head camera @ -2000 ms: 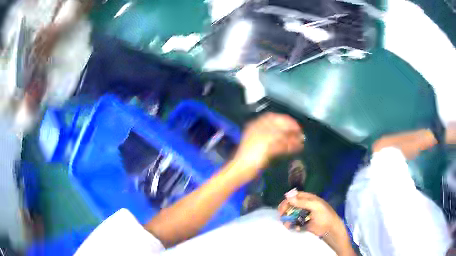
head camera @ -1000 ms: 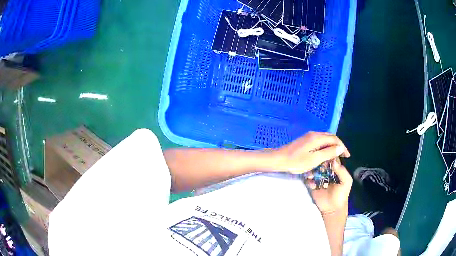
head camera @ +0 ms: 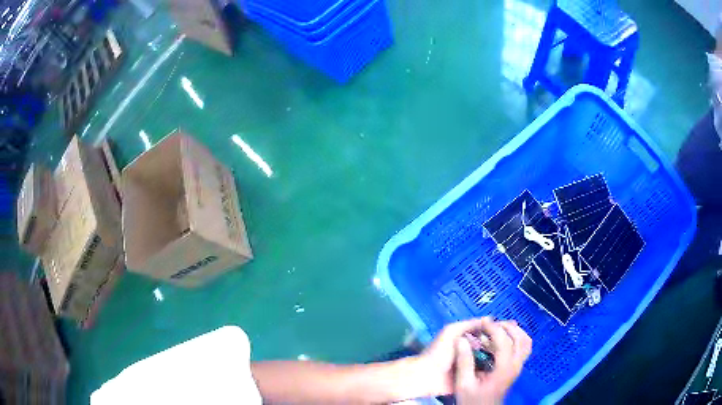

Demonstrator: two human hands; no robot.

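Note:
My left hand (head camera: 443,360) and my right hand (head camera: 504,356) are together at the near edge of a large blue crate. A small dark and teal bunch, which looks like binder clips (head camera: 483,360), shows between them, held in my right hand. My left fingers meet it; their grip is blurred and partly hidden. Several black solar panels (head camera: 606,245) lie overlapping inside the large blue crate (head camera: 419,229), with white coiled leads (head camera: 571,270) on top of them.
An open brown carton (head camera: 218,213) and another carton (head camera: 79,237) stand on the green floor at the left. Stacked blue crates (head camera: 340,47) are at the top. A blue stool (head camera: 594,28) stands beyond the crate. More panel edges show at the lower right.
The view has swung left, so the crate now sits at the right and the cartons and stool show more. My hands have come together around the clips since the earliest frame.

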